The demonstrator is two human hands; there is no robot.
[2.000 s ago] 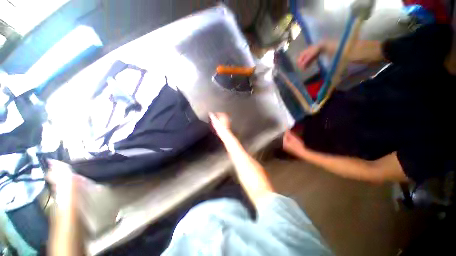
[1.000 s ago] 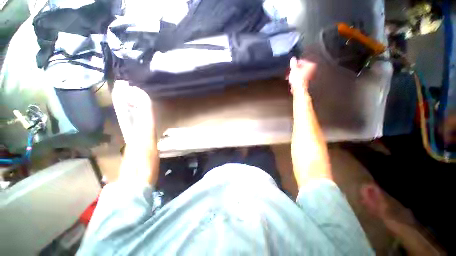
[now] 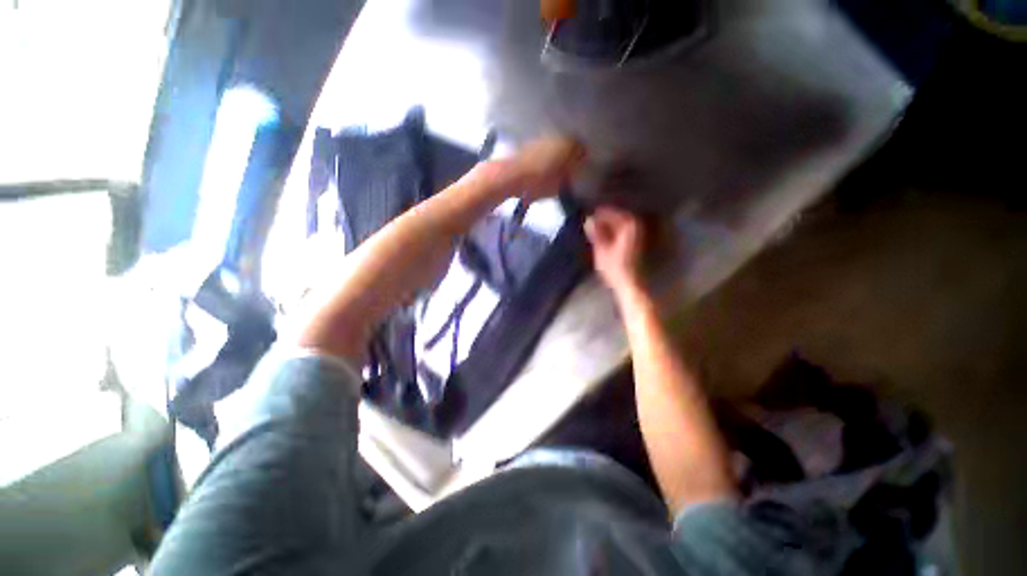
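Note:
The garment point(image 3: 507, 287), dark with white and pale panels, lies on the light ironing table cover point(image 3: 755, 169). My left hand point(image 3: 538, 169) is at the garment's far right end, with its forearm across the garment; its fingers are blurred. My right hand point(image 3: 614, 234) is closed on the dark edge of the garment at its right end. The steam iron point(image 3: 625, 25), dark with a pale rim and a bit of orange handle, stands at the top of the table, cut off by the picture's edge.
Another dark and white garment point(image 3: 220, 349) hangs at the left. Heaped dark and pale garments point(image 3: 856, 461) lie at the lower right, beside the table. Bright windows glare at the far left.
My left hand has moved from the garment's left end across to its right end, near my right hand. The view has turned, and the other person is no longer seen.

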